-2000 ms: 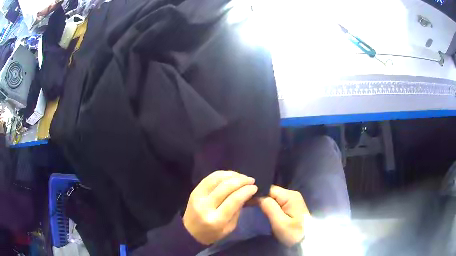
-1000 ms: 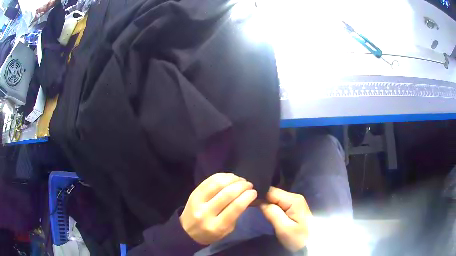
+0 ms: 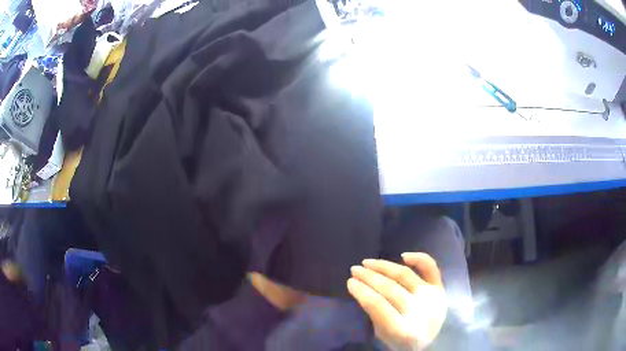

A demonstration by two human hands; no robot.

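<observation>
The dark garment piece [image 3: 226, 164] lies in loose folds over the table left of the bright lamp glare and hangs over the front edge onto my lap. My left hand [image 3: 278, 291] is at its lower edge, blurred and mostly covered by cloth, so its hold cannot be seen. My right hand [image 3: 401, 298] is at the lower right corner of the cloth, fingers extended and thumb apart, with fingertips close to the edge. Contact there is unclear.
Teal thread snips [image 3: 500, 96] lie on the white table above a printed ruler strip [image 3: 522, 153]. The machine control panel [image 3: 570, 12] is at top right. A blue basket [image 3: 84, 259] stands low left. A grey vented housing [image 3: 27, 106] and part of another person [image 3: 14, 273] are at left.
My left hand has moved down-left and partly under the cloth. My right hand has opened from its pinch on the edge. The view has tilted up slightly, showing the control panel.
</observation>
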